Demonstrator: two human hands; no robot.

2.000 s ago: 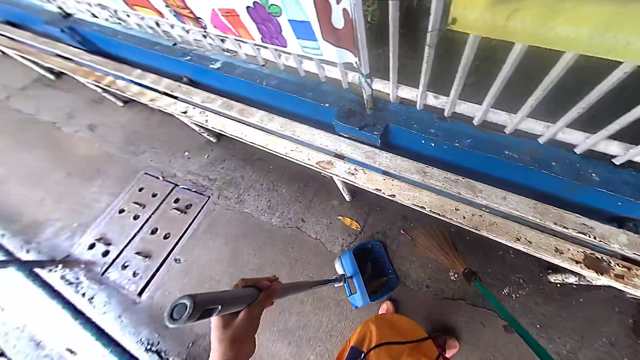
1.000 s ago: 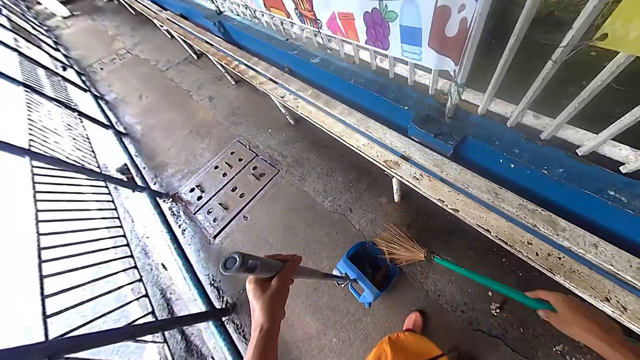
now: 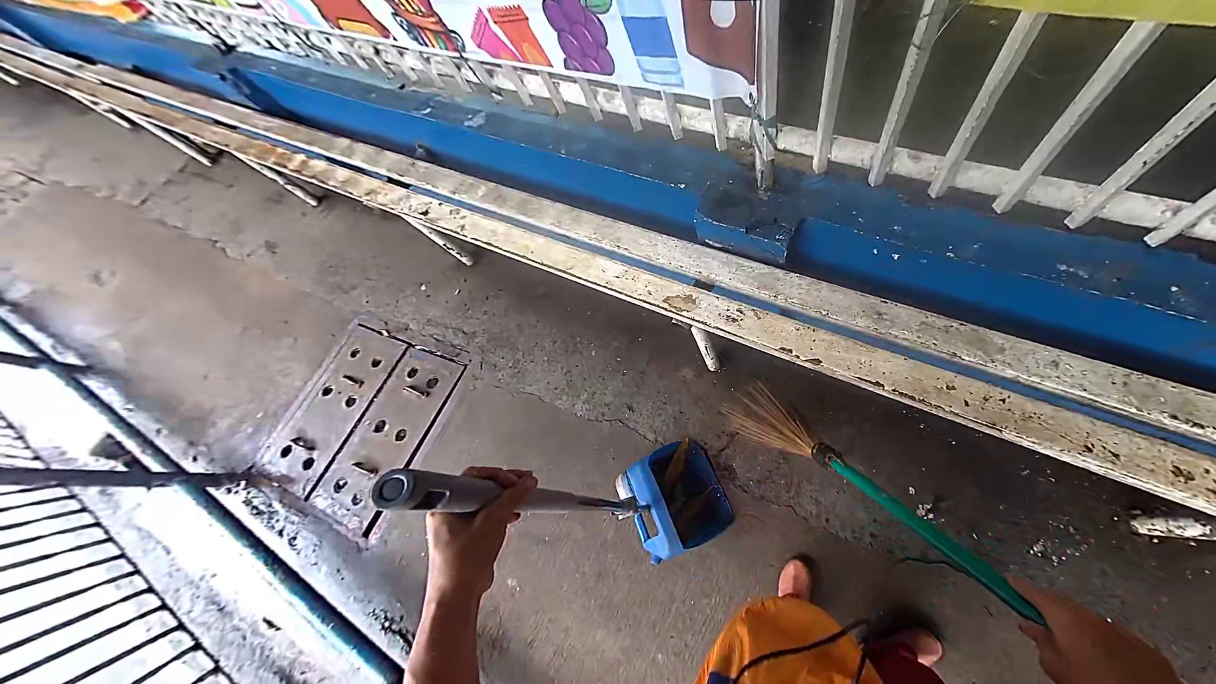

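My left hand [image 3: 475, 537] grips the grey handle [image 3: 560, 501] of a blue plastic dustpan [image 3: 655, 518], which rests on the concrete floor. Brown dry leaves [image 3: 692, 489] lie inside its pan. At the lower right, my right hand [image 3: 1092, 636] holds the green handle [image 3: 936, 537] of a stick broom. The broom's bristles [image 3: 771, 423] point left over the floor, just up and right of the dustpan, with a gap between them.
A long, worn white bench [image 3: 589, 256] runs along the blue wall base [image 3: 532, 157] and white railing [image 3: 902, 95]. A drain cover [image 3: 366, 427] with holes lies left of the dustpan. Metal bars [image 3: 76, 570] stand at lower left. Small debris [image 3: 1045, 546] dots the floor at right.
The yellow leaf seen on the floor near the bench two seconds ago is no longer there. The broom's bristles, over the dustpan's edge one second ago, are now apart from it.
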